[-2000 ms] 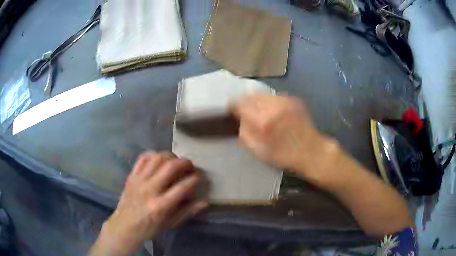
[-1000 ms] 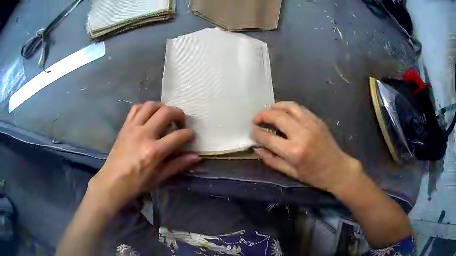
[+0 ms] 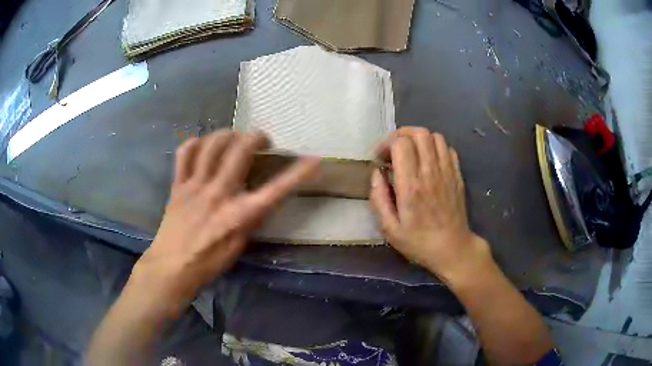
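A pale pocket piece (image 3: pixel 314 100) lies on a working stack (image 3: pixel 322 223) near the table's front edge, angled end away from me. Its near end is folded over, showing a tan-brown hem fold (image 3: pixel 332 177) across it; pale cloth shows below the fold. My left hand (image 3: pixel 214 204) is over the fold's left end, thumb stretched along the band, slightly blurred; whether it grips the cloth is unclear. My right hand (image 3: pixel 422 196) holds the fold's right end, thumb and fingers at the corner.
The steam iron (image 3: pixel 579 186) rests at the right. A waiting stack (image 3: pixel 187 25) is at upper left, a tan-brown finished stack (image 3: pixel 350 21) beyond the working stack. A white curved strip (image 3: pixel 78 107) and scissors or a looped tie (image 3: pixel 53 61) lie left. Thread scraps dot the table.
The near end of the top piece has been turned up and away from me, so the tan-brown band now shows. Both hands have moved slightly away from the table edge with it.
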